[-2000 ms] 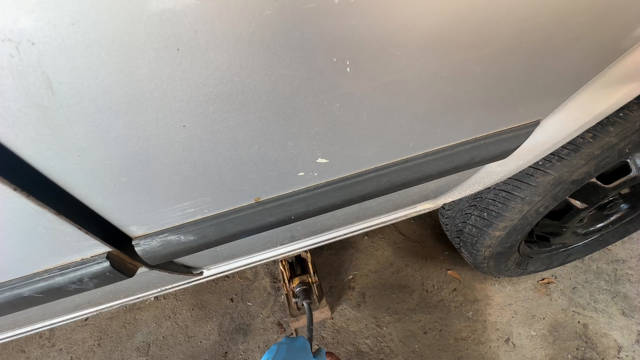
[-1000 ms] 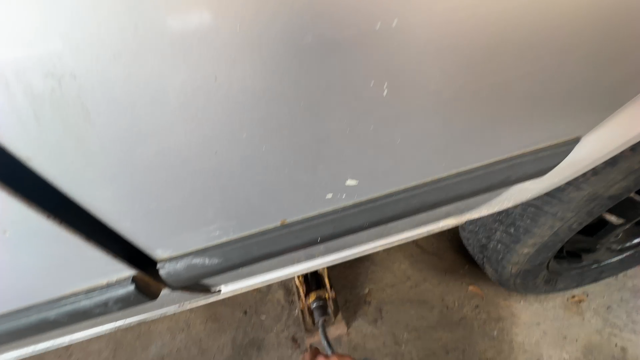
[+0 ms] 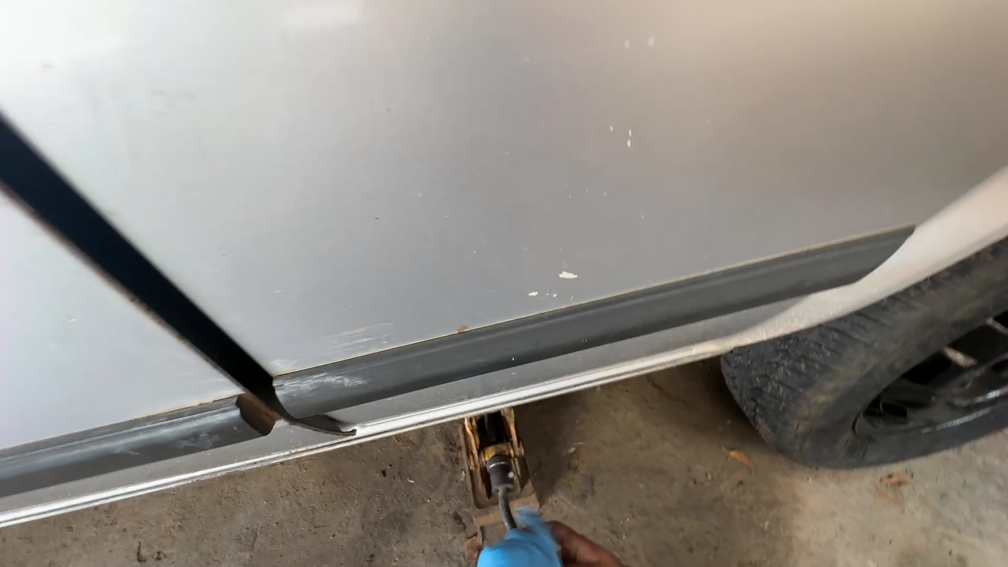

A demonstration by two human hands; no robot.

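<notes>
Below the sill of a silver car, a worn yellowish jack [image 3: 494,457] stands on the floor, its upper end hidden under the sill. From its socket a dark metal crank handle [image 3: 506,508] runs down toward the bottom edge of the view. My left hand [image 3: 520,543], in a blue glove, is closed around the handle's lower part. Just right of it, touching or very near, is my bare right hand [image 3: 583,547]; its fingers are mostly hidden and its hold cannot be seen.
Silver door panels [image 3: 472,197] with a black rubbing strip [image 3: 591,327] fill the upper view. A dark gap between the panels lies at left. A tyre [image 3: 795,394] on a black wheel is at right. The concrete floor [image 3: 646,488] bears dirt and dry leaves.
The blue-gloved left hand shows at the handle two seconds ago, is out of sight one second ago, and is back at the handle now.
</notes>
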